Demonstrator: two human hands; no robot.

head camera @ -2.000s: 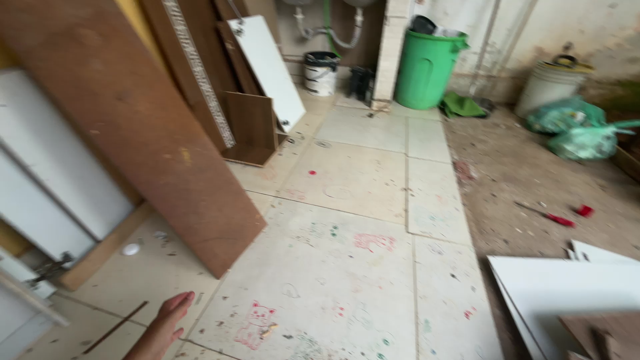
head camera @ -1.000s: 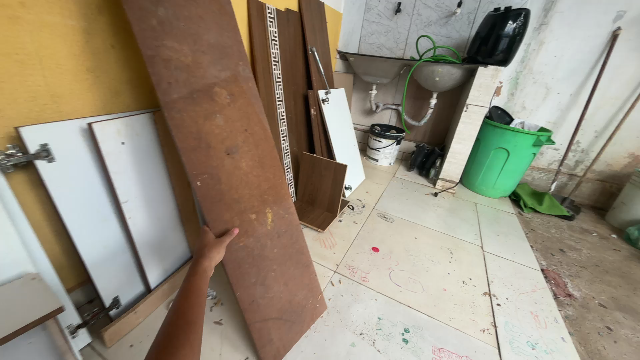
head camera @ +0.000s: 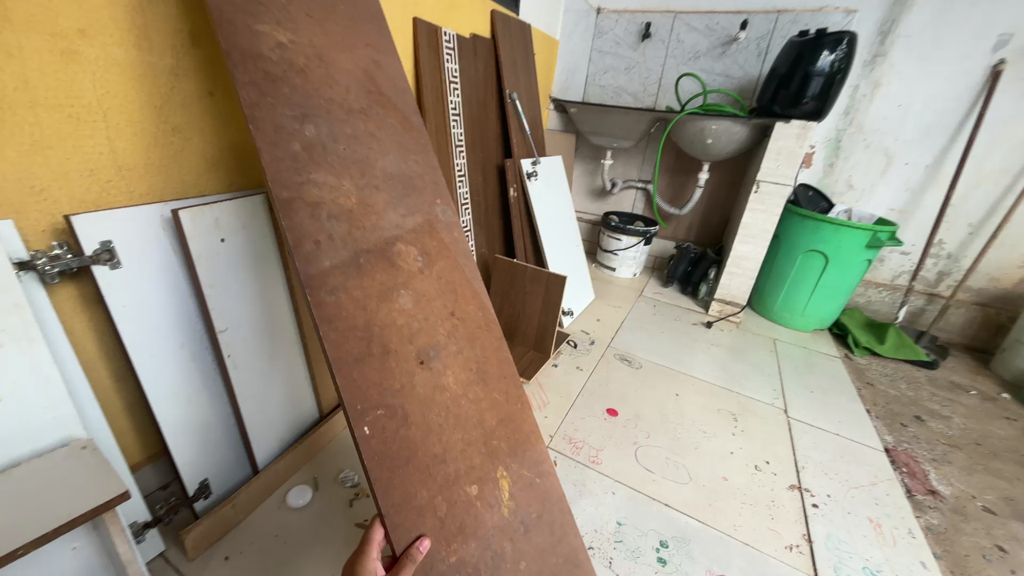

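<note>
A long brown wooden board [head camera: 416, 320] stands tilted in front of me, running from the top edge down past the bottom edge. My left hand [head camera: 384, 552] grips its left edge near the bottom, thumb on the front face and fingers partly hidden behind. Behind it, white panels [head camera: 152, 344] with metal hinges [head camera: 68, 260] lean on the yellow wall. Dark brown boards [head camera: 480, 136], one bearing a white key-pattern strip, lean farther back beside a white cabinet door [head camera: 556, 232]. My right hand is out of view.
An L-shaped brown panel piece [head camera: 524, 312] is on the tiled floor. Beyond are a white bucket [head camera: 624, 248], a double sink [head camera: 716, 140] with a green hose, a green bin [head camera: 816, 272], a green cloth [head camera: 876, 336] and long handles [head camera: 952, 184] against the wall.
Two seconds ago my left hand was low over the floor, off the board; now it holds the board's left edge. The view has swung up and left.
</note>
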